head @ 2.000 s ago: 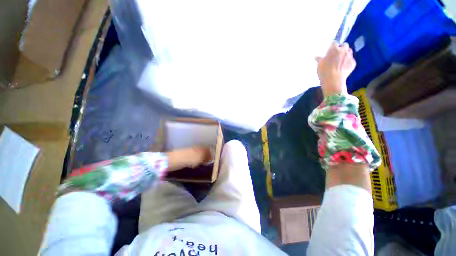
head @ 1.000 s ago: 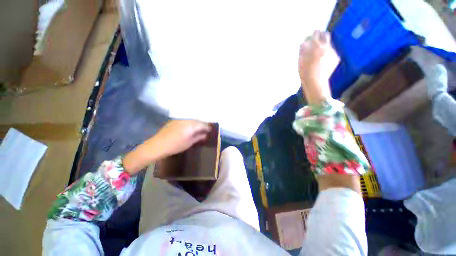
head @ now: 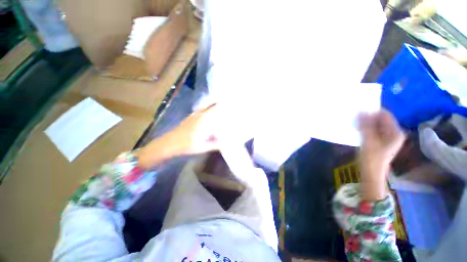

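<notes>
A small brown carton (head: 221, 176) sits between my knees, partly covered by bright white foam. My left hand (head: 197, 134) is at the carton's upper left edge, against the foam; its fingers are lost in glare. My right hand (head: 380, 130), blurred, is out to the right and closed on the end of a white foam strip (head: 353, 115). The strip reaches left towards the carton, and glare hides where it ends. A huge glaring white foam bundle (head: 292, 46) stands in front of me and merges with the strip.
A flat white foam pad (head: 83, 128) lies on the cardboard-covered table (head: 30, 204) at left. A larger brown carton (head: 166, 46) behind it holds white pads. At right are a blue bin (head: 409, 87), a yellow crate (head: 348, 175) and another person's gloved hand (head: 443, 148).
The view has swung left. My right hand has come down and away from the bundle, with a white strip now stretched from it. White foam now covers part of the carton.
</notes>
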